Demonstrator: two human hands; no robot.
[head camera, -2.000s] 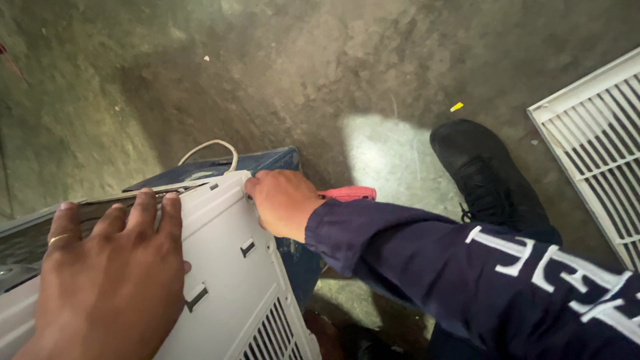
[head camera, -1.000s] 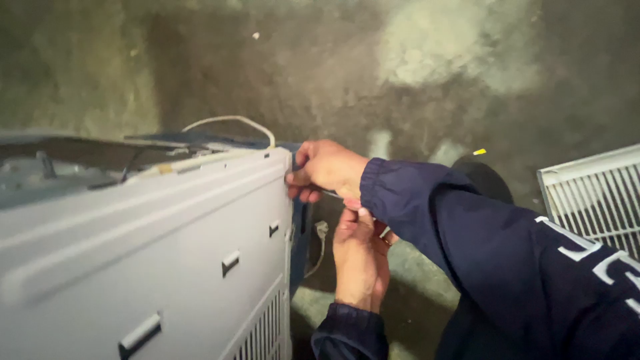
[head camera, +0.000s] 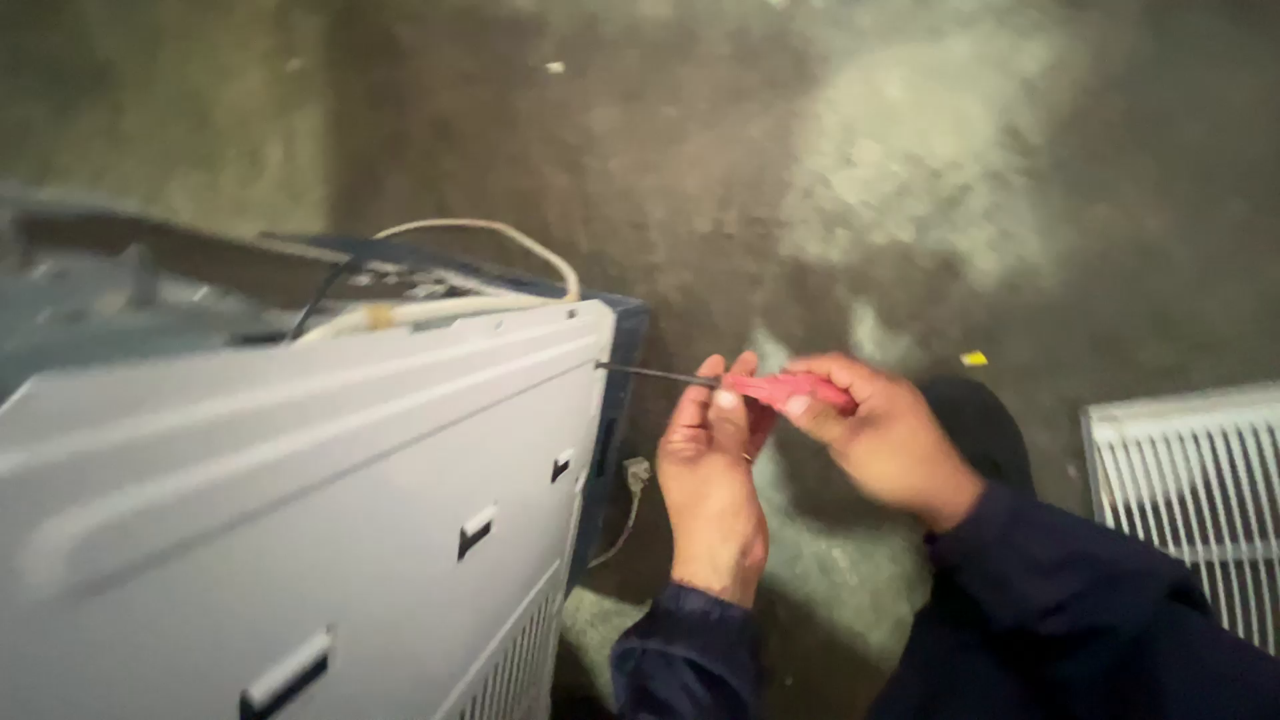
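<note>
A screwdriver with a red handle (head camera: 800, 388) lies level across the middle, its dark shaft pointing left. My right hand (head camera: 880, 430) is closed around the back of the handle. The fingers of my left hand (head camera: 715, 450) pinch the front of the handle and the shaft beside it. The tip meets the edge of a white slotted metal panel (head camera: 400, 470), the side of an appliance casing. Blur hides the screw or hole at the tip.
A cream cable (head camera: 500, 232) loops over the casing's top corner. A small white connector (head camera: 636, 472) hangs beside the casing. On the floor, a white louvred grille (head camera: 1180, 420) lies at the right, near a dark shoe (head camera: 975, 430) and a yellow scrap (head camera: 973, 358).
My left hand has left the top of the casing and come to the screwdriver. My right hand has moved back from the panel corner onto the red handle. The view has shifted.
</note>
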